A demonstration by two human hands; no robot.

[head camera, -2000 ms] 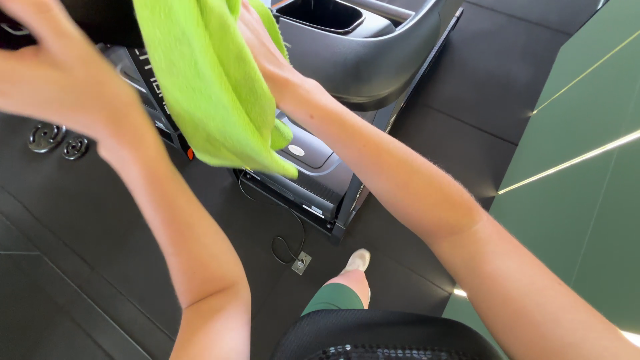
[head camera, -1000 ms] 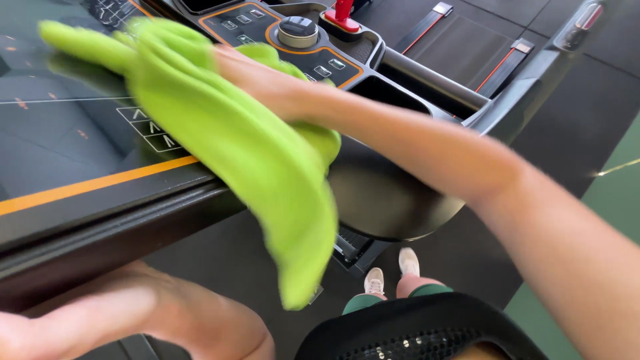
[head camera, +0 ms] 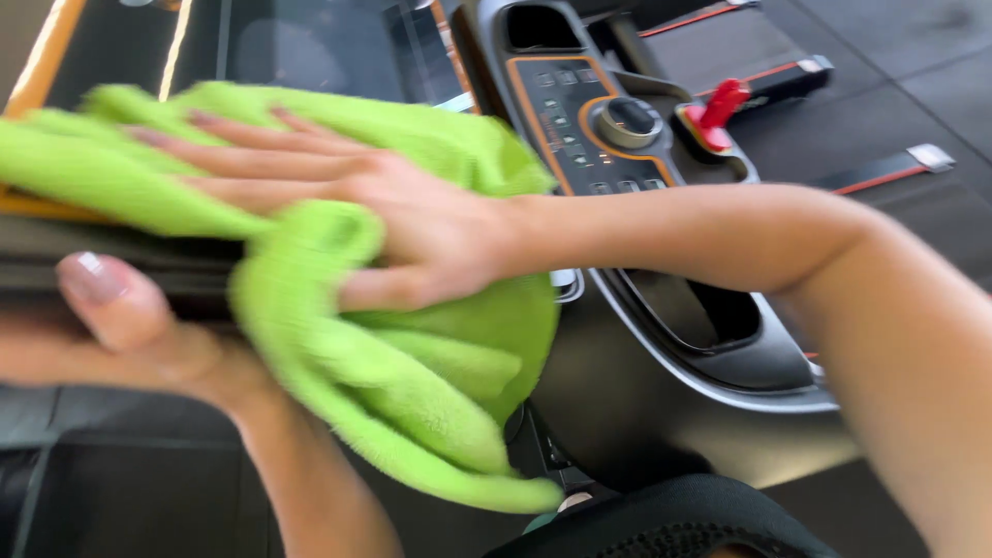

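My right hand [head camera: 418, 217] lies flat on a lime-green microfiber cloth [head camera: 403, 387], fingers spread, pressing it against the treadmill's display screen [head camera: 310, 54]. Part of the cloth is bunched by the thumb and hangs below the screen's edge. My left hand [head camera: 147, 333] is at the lower left, under the dark rear edge of the screen housing, its thumb raised along that edge; its fingers are partly cut off by the frame. To the right of the screen is the control panel [head camera: 570, 132] with buttons and a round knob [head camera: 629, 122].
A red safety key [head camera: 721, 112] stands in the console beyond the knob. Cup holders [head camera: 697, 318] are molded into the console under my right forearm. The treadmill frame with red-striped parts [head camera: 891, 169] and dark floor tiles [head camera: 922, 46] lie at the upper right.
A second ago my right hand and the cloth were by the control panel; now they are on the screen. My left hand's thumb now shows at the screen's edge. The view has shifted closer.
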